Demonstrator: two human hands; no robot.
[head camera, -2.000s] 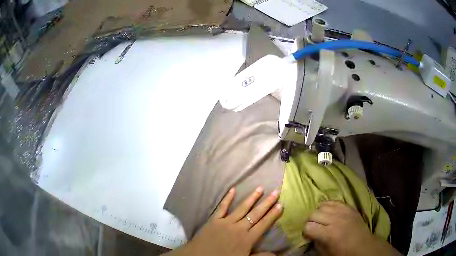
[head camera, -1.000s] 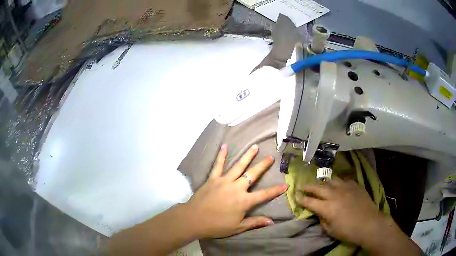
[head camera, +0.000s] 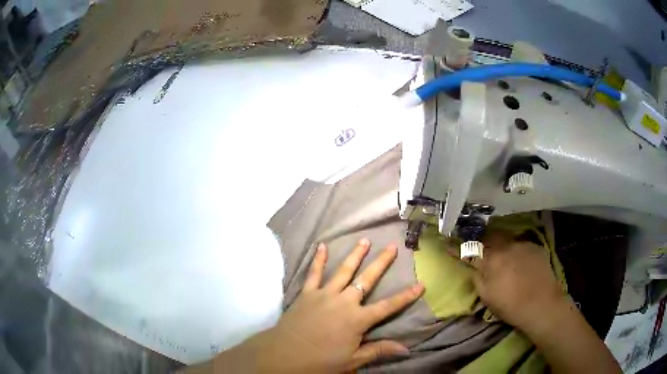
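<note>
A grey-brown taupe body panel (head camera: 344, 212) lies flat on the white table, its edge under the presser foot (head camera: 414, 235). A green panel (head camera: 446, 281) adjoins it on the right, bunched towards the machine. My left hand (head camera: 340, 310) lies palm down on the taupe panel, fingers spread, just in front of the presser foot, with a ring on one finger. My right hand (head camera: 512, 281) is on the green panel below the machine head, fingers curled into the cloth. Its fingertips are partly hidden behind the pale dial (head camera: 472, 250).
The off-white sewing machine (head camera: 570, 153) fills the right side, with a blue tube (head camera: 505, 71) and a white rounded fitting (head camera: 366, 135). Dark cloth (head camera: 596, 256) lies under its arm. Brown cardboard (head camera: 168, 29) and clear plastic are at upper left. Red-handled snips (head camera: 655, 325) lie at right.
My left hand moved up onto the taupe panel, then slightly down with fingers spread. My right hand moved up beneath the machine head. The green panel's upper part is now more covered, and the cloth has shifted.
</note>
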